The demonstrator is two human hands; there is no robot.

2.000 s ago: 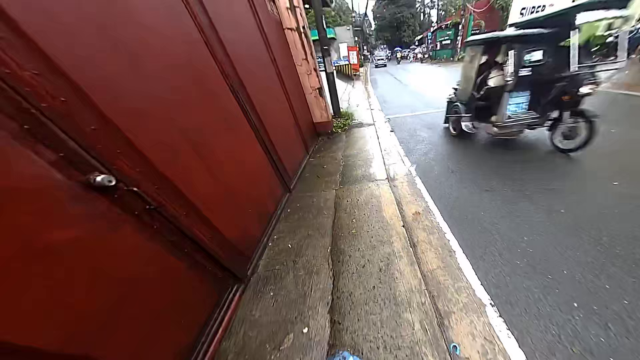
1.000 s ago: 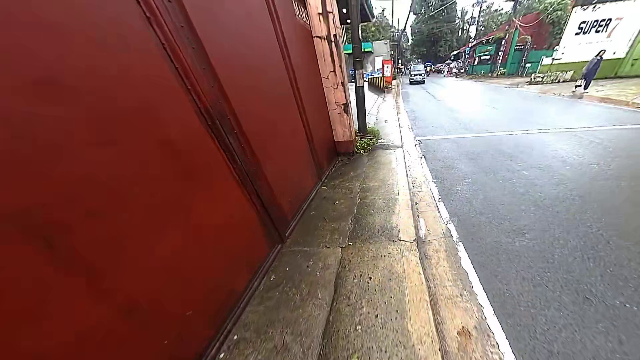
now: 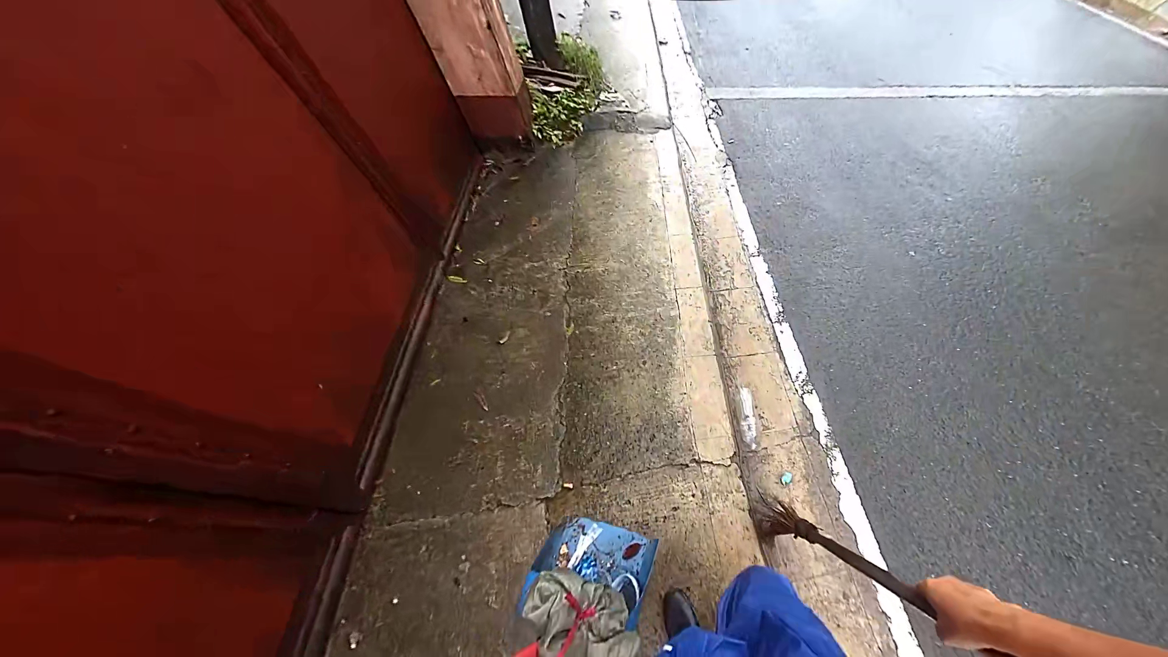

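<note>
My right hand (image 3: 969, 613) grips the handle of a stick broom (image 3: 862, 563) at the lower right. Its bristles touch the gutter beside the kerb, just below a small turquoise scrap (image 3: 787, 478). A clear, whitish piece of litter (image 3: 748, 418) lies farther up the gutter. Near my feet is a blue dustpan (image 3: 639, 558) with leaves and bits of litter in it. A greyish-green cloth or bag (image 3: 570, 607) tied with red string covers its near part. My left hand is out of view.
A red metal gate (image 3: 228, 228) runs along the left, ending at a pillar (image 3: 479, 64) with weeds (image 3: 561, 114) and a dark post (image 3: 540, 32). The wet sidewalk (image 3: 620, 347) is cracked. An asphalt road (image 3: 985, 319) with a white edge line lies to the right.
The view has tilted down. My right hand, the broom and most of the dustpan have come into view. The motor tricycle seen two seconds ago is out of view.
</note>
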